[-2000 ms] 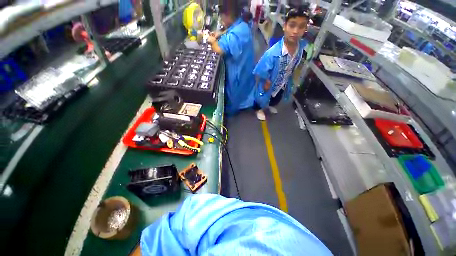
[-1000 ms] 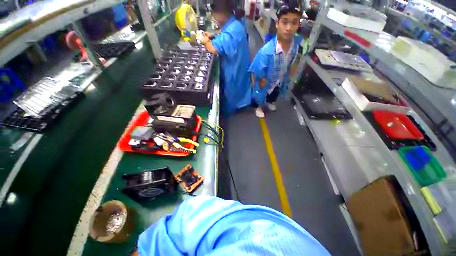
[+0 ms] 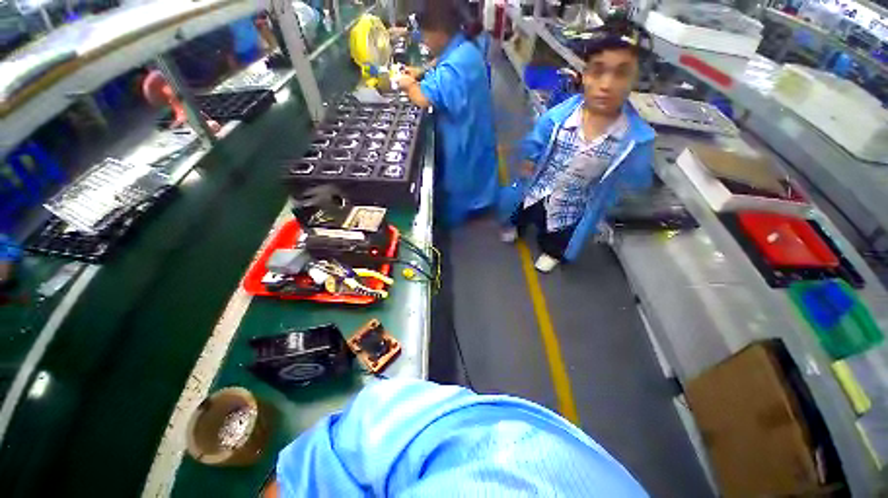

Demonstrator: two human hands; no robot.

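Neither of my hands is in view; only my blue sleeve (image 3: 438, 447) shows at the bottom edge, with a sliver of skin at its lower left. Nearest in front of me, a round tan-brown cup (image 3: 224, 426) with whitish bits inside stands on the green bench. Beyond it is a black boxy fan unit (image 3: 300, 354) with a round grille. A small orange-and-black piece (image 3: 374, 345) lies just right of the fan. Farther off, a red tray (image 3: 258, 282) holds a black device (image 3: 341, 240) and tools with yellow handles (image 3: 362, 283).
A stacked black tray with units (image 3: 351, 175) stands farther along the bench. A worker in blue (image 3: 462, 117) sits or stands beside it. A person in an open blue smock (image 3: 584, 165) stands in the aisle. Shelving with boxes and a red tray (image 3: 787, 241) runs along the right.
The person in the aisle has come closer and looks larger. The view has shifted slightly. The bench things and my sleeve stay in about the same places.
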